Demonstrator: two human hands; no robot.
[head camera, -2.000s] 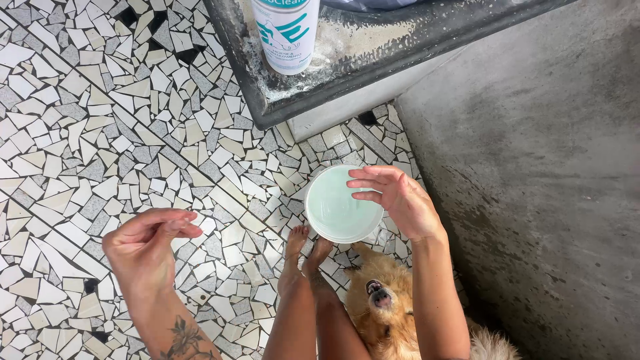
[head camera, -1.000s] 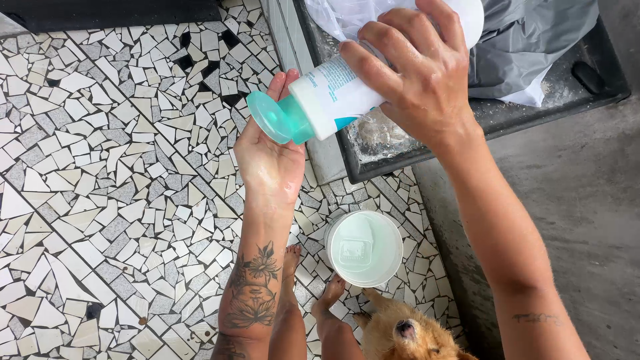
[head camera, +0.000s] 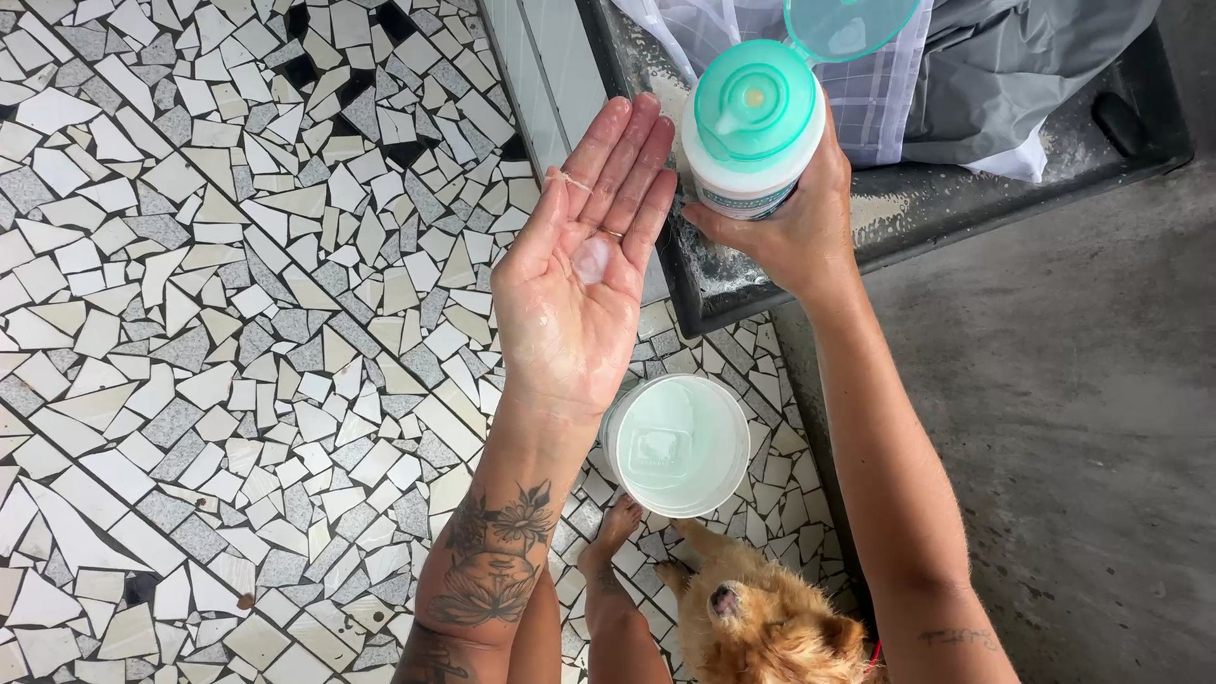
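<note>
My left hand (head camera: 584, 256) is held palm up, wet, with its fingers extended. A small pool of whitish liquid (head camera: 591, 260) lies in its palm, and a thin strand of it stretches between thumb and index finger. Just to the right, my right hand (head camera: 798, 218) grips a white plastic bottle (head camera: 750, 185) with a green flip-top cap, its lid swung back and its nozzle facing the camera. The bottle stands roughly upright beside the left fingertips. Part of the bottle's body is hidden by its top and by my right hand.
Below my hands a white plastic bucket (head camera: 679, 445) of clear liquid stands on the mosaic tile floor (head camera: 237, 332). A tan dog (head camera: 760, 617) is by my feet. At the upper right, a black tray (head camera: 997, 209) holds grey and white fabric (head camera: 988, 85). A grey wall borders the right.
Both hands were bare two seconds ago, and the bottle stood on the tray. One second ago my right hand tipped it over my left palm; now it is turned back upright, away from the palm.
</note>
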